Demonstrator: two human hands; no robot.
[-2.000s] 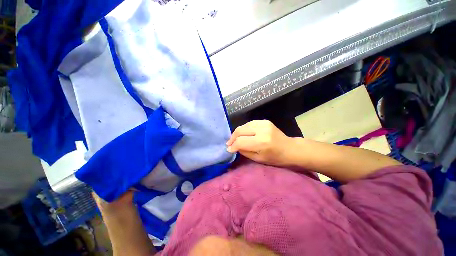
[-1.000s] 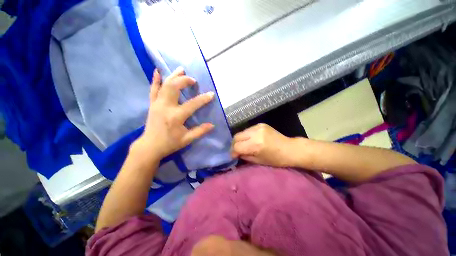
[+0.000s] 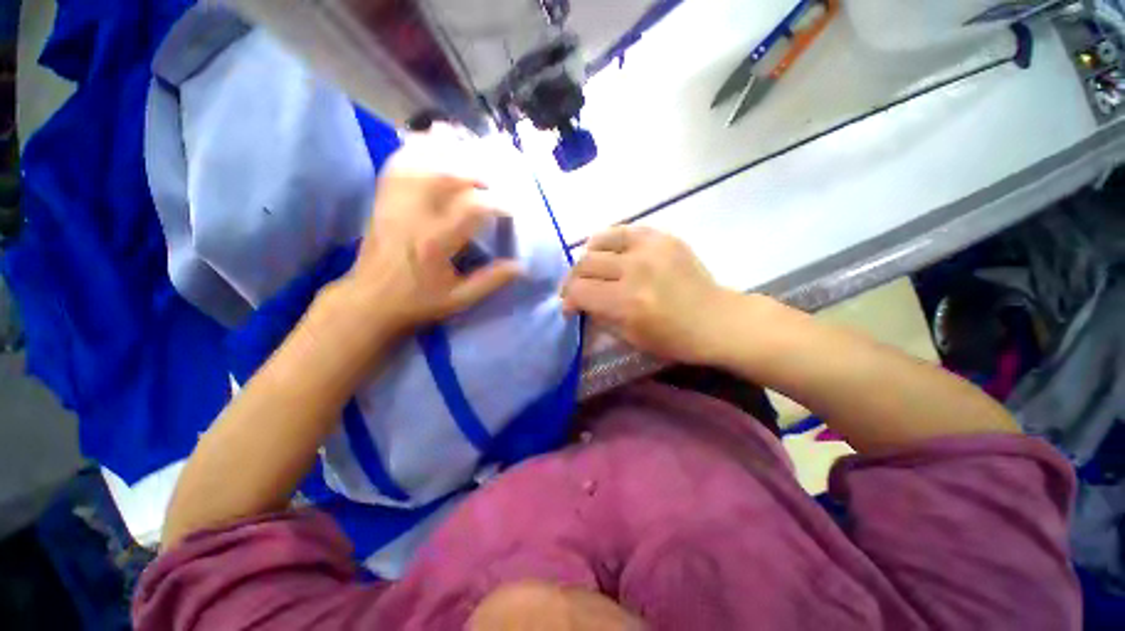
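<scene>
The pale panel lies across the table's front edge, crossed by narrow blue strips. My left hand is on the panel near the needle area, blurred, fingers spread; whether it grips cloth is unclear. My right hand pinches the panel's blue-edged right side between its fingertips. The sewing machine head is above my left hand, with a dark blue round piece beside the presser foot area. The needle is hidden in glare. The royal-blue panel is heaped at left, beside a folded pale part.
Open thread snips lie on the machine bed at upper right. A small recess with metal bits is at the table's right end. Cream card and grey cloth are below the table at right.
The view now takes in the machine head and snips. The pale panel shows more blue strips near my body. My left hand has come onto the panel; my right hand stays at its edge, now higher.
</scene>
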